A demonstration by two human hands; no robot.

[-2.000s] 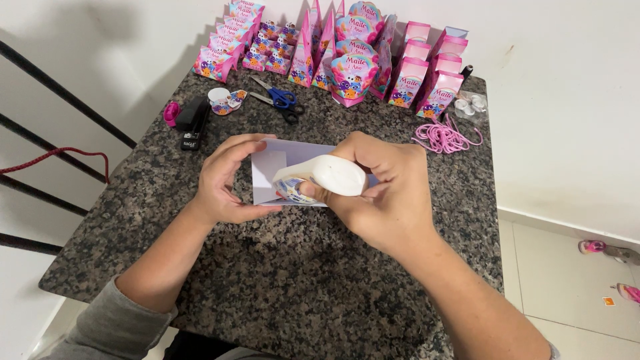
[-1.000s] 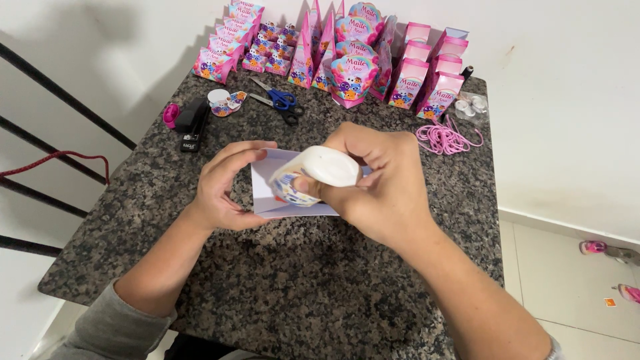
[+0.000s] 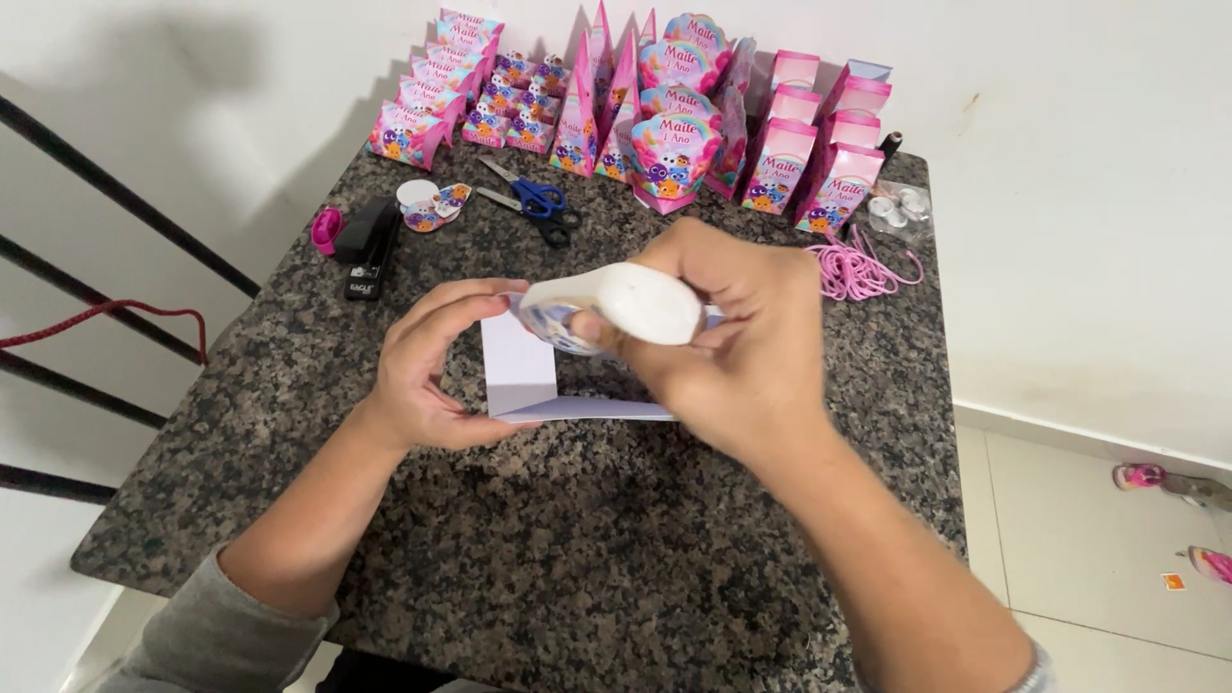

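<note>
My left hand (image 3: 438,371) grips the left end of an open paper box (image 3: 520,371), whose plain pale inner faces show. The box is held over the granite table, with the dark stone seen through its middle. In my right hand (image 3: 746,332) is a white plastic glue bottle (image 3: 650,303), base toward me and tilted down to the left, its printed label partly under my thumb. The bottle's tip is hidden, so I cannot tell whether it touches the paper. My right hand covers the box's right end.
Finished pink party boxes (image 3: 671,159) stand in rows along the back. A black stapler (image 3: 371,250), round paper cutouts (image 3: 421,204) and blue-handled scissors (image 3: 534,197) lie behind my left hand. Pink cord (image 3: 861,268) and a clear bag of white discs (image 3: 900,207) lie at the back right.
The bottle's visible end has swung toward the right. The box's left inner wall shows more plainly than before. Both hands keep their holds.
</note>
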